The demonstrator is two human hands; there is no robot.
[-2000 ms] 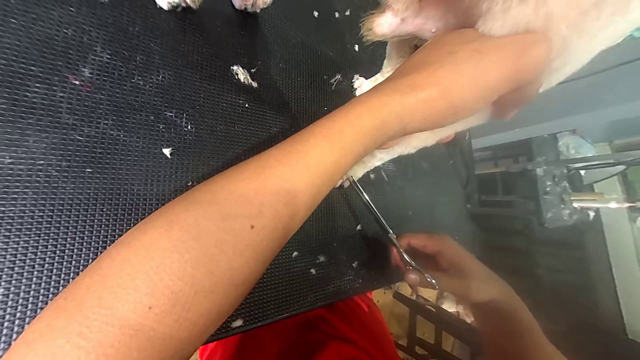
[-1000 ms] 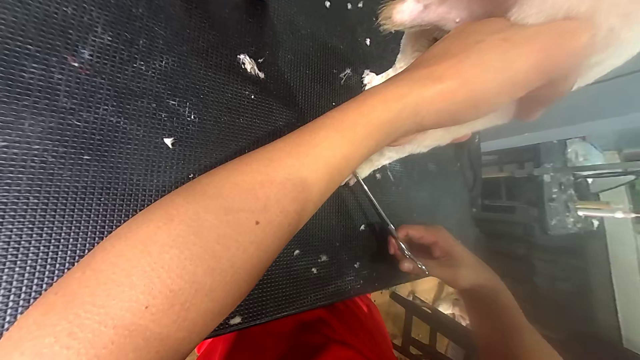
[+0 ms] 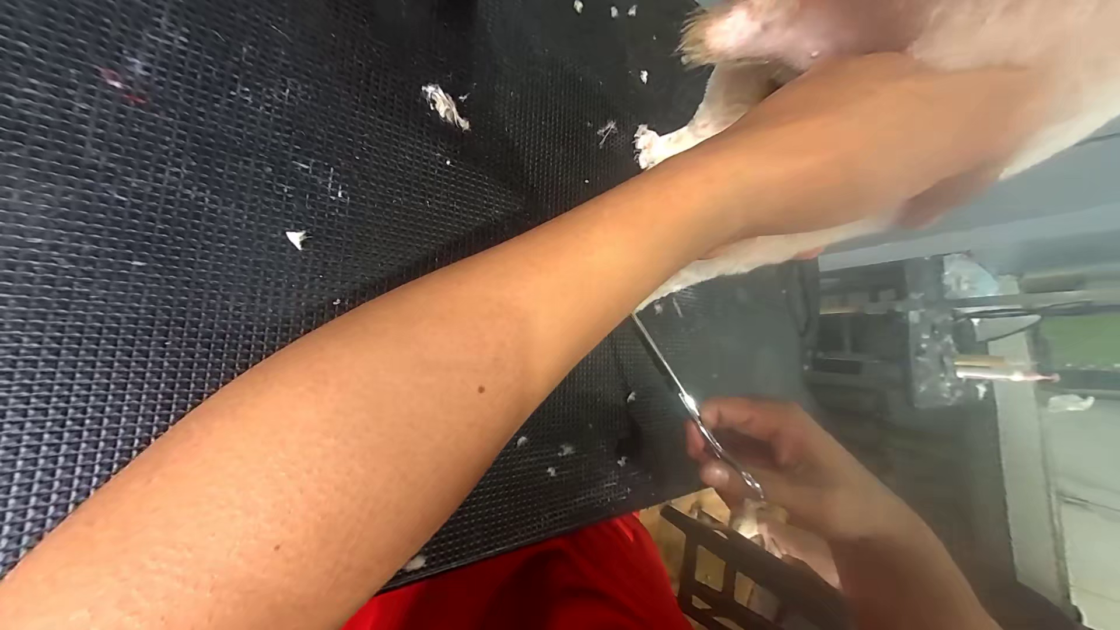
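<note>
At the upper right, my left hand is shut on the leg of a short-clipped, pale-coated animal, probably a dog. One small furry paw rests on the black mat, just above my forearm. Lower right, my right hand holds metal grooming scissors by their handles. The blades slant up and left, and their tips meet the lower edge of the pale leg, partly hidden behind my left forearm. Whether the blades are apart is not clear.
A black textured table mat carries scattered tufts of clipped white hair. Red cloth shows below the table's near edge. A dark slatted frame stands under my right hand. Shelving and a metal fixture are at the right.
The paws seen at the top edge two seconds ago are out of view. My left hand keeps its hold, and the scissors stay at the leg. The view has shifted slightly.
</note>
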